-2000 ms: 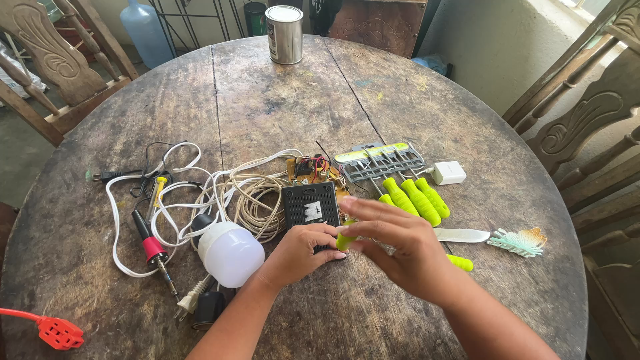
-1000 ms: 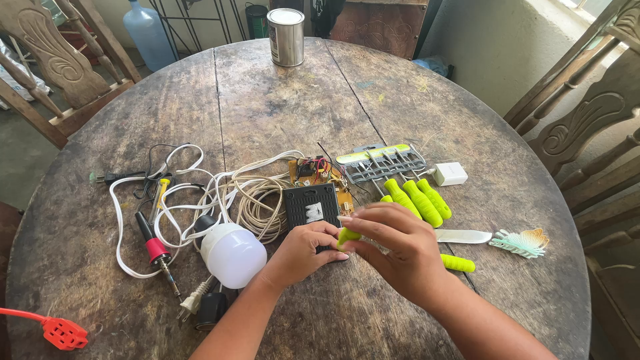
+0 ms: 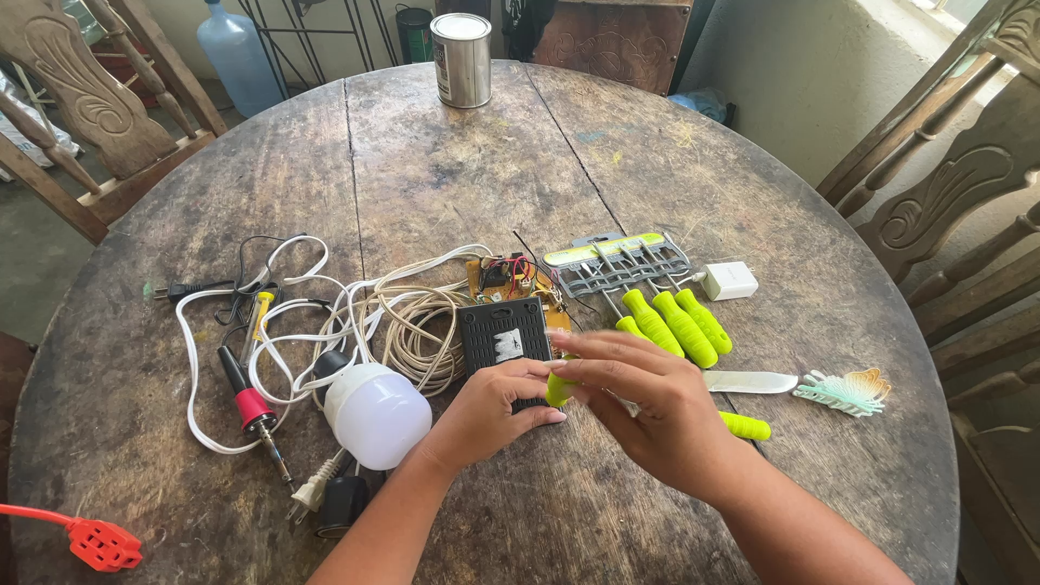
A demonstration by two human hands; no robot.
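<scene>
My left hand (image 3: 500, 402) grips the near edge of a black vented plastic box (image 3: 496, 325), whose top bears a torn white sticker. A small screwdriver with a lime-green handle (image 3: 559, 388) is held in the fingers of my right hand (image 3: 650, 398), at the box's right near corner; its tip is hidden. Behind the box lies a circuit board (image 3: 487, 280) with thin wires. Several green-handled screwdrivers (image 3: 685, 329) lie to the right, their shafts by a grey plastic rack (image 3: 617, 264). Another green handle (image 3: 745, 426) lies beyond my right hand.
Left of the box are coiled cable (image 3: 418, 341), a white bulb (image 3: 378, 416), a soldering iron (image 3: 248, 398) and a plug (image 3: 313, 490). An orange outlet (image 3: 104, 544) lies near left. Rightward are a white charger (image 3: 730, 280), a knife blade (image 3: 751, 382) and a hair claw (image 3: 845, 392). A can (image 3: 461, 61) stands far back.
The fingers of my right hand have shifted slightly around the green handle and are now more spread. My left hand stays on the box, which has hardly moved.
</scene>
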